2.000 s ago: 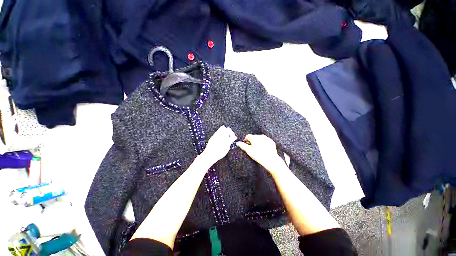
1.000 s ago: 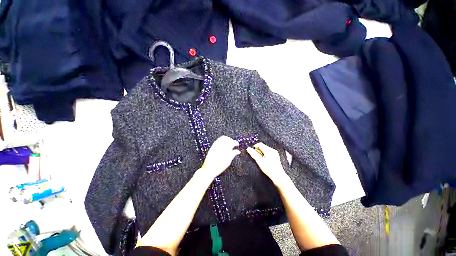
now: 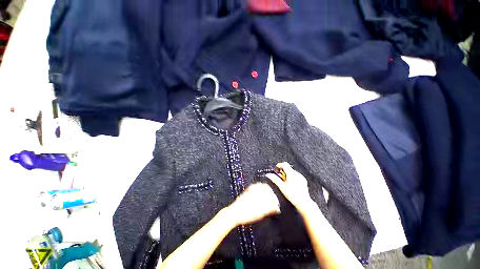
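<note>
A dark grey tweed jacket (image 3: 195, 157) lies front up on the white table, with purple and white speckled braid trim (image 3: 235, 163) at its neckline and down its front. A dark hanger (image 3: 217, 102) sits in the neckline. My right hand (image 3: 288, 184) is at the upper pocket trim on the jacket's right side in the picture, with a small orange-copper thing at its fingers. My left hand (image 3: 258, 202) is beside it, lower and closer to the front placket, blurred. Its fingertips are hidden, so I cannot tell whether it holds anything.
Navy coats (image 3: 210, 47) with red buttons lie beyond the jacket. Folded navy garment pieces (image 3: 437, 157) lie at right. At left on the white table (image 3: 100, 163) are a purple bottle (image 3: 42, 161), a blue-and-white tube (image 3: 71, 199) and a teal tool (image 3: 76, 254).
The view has shifted, so everything sits lower and further right. My left hand has left the pocket trim and moved down beside it; my right hand stays at the trim.
</note>
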